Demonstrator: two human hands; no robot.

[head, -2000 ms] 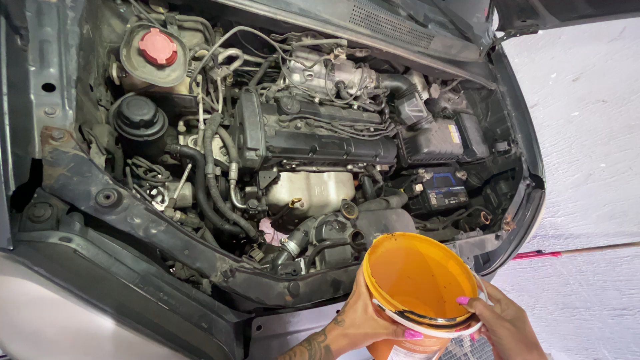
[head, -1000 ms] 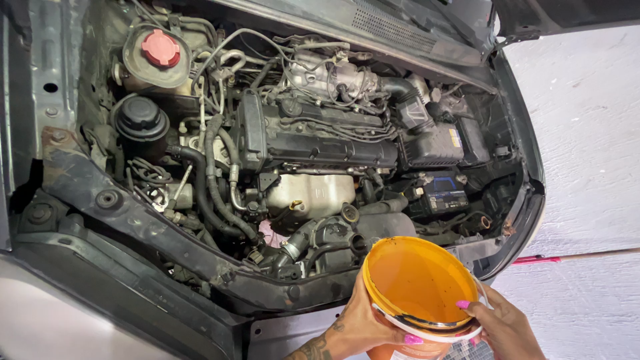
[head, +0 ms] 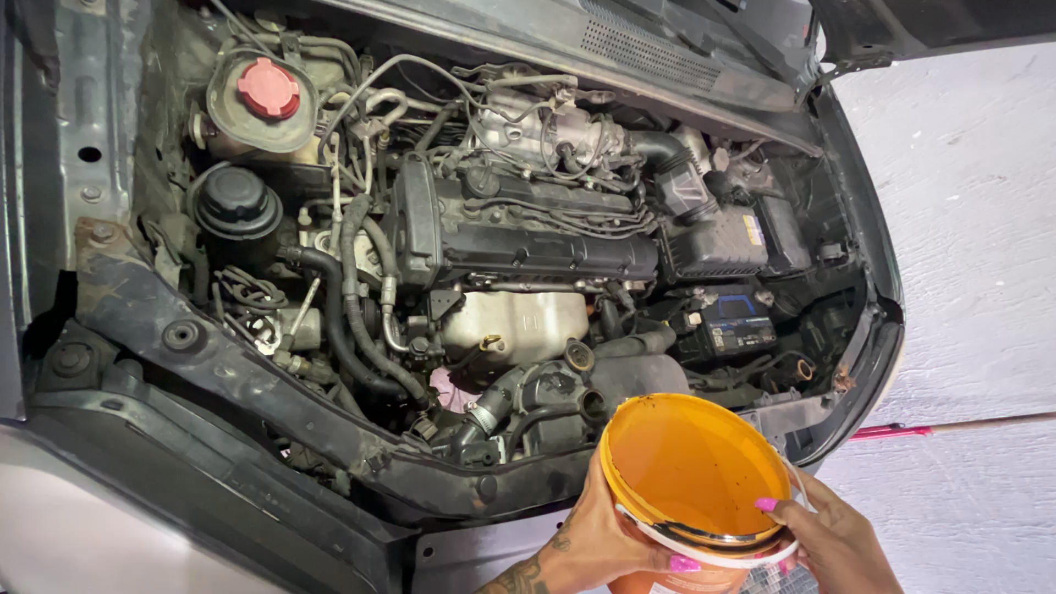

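An orange plastic bucket (head: 697, 470) with a white handle is held tilted at the lower right, just in front of the open engine bay; liquid shows inside it, with small dark specks. My left hand (head: 598, 528) grips the bucket's left side and underside. On the right side, my right hand (head: 833, 528) clasps the rim, its thumb over the edge by the handle. Beyond the bucket lies a radiator filler neck (head: 591, 404) that looks uncapped, and close to it a round cap-like part (head: 579, 355). The bucket hides part of the front crossmember.
The engine's black valve cover (head: 544, 239) spans the middle, above a metal heat shield (head: 516, 326). A car battery (head: 730, 326) sits right. At left are a red-capped reservoir (head: 268, 88) and a black-capped reservoir (head: 237, 198). A pink-ended pole (head: 907, 431) lies by the pale wall or floor.
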